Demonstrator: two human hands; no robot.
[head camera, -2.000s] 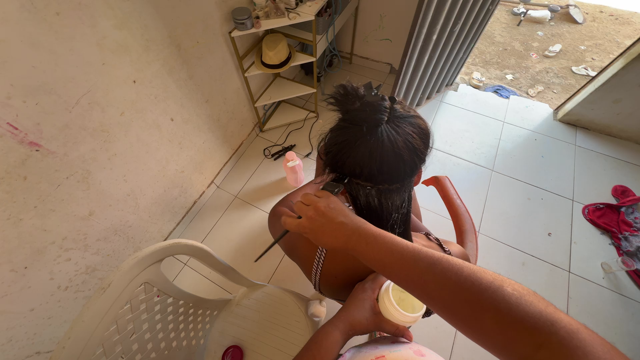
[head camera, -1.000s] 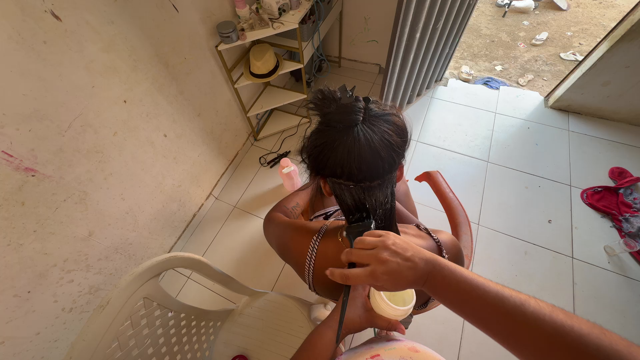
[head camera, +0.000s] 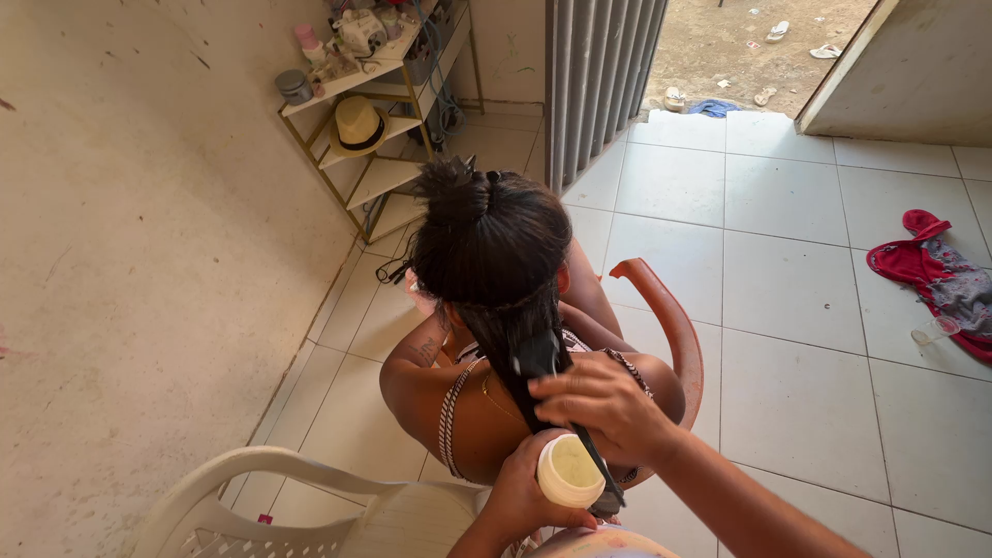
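Observation:
A seated person faces away from me, their dark hair pinned up on top and hanging loose below. My right hand holds a black hair tool, seemingly a tint brush or comb, flat against the loose hair at the upper back; its thin handle points down toward me. My left hand grips an open white jar of pale yellowish cream just below. The loose hair runs down behind the jar, and whether the left fingers also hold its ends is hidden.
An empty white plastic chair stands at the lower left. A corner shelf holds a straw hat and toiletries. The seated person's chair has an orange-brown arm. Red and grey cloth and a clear cup lie on the tiles at right.
Two seconds ago my right hand was at the left side of the nape; it moved down and right to the hanging hair. My left hand keeps the jar.

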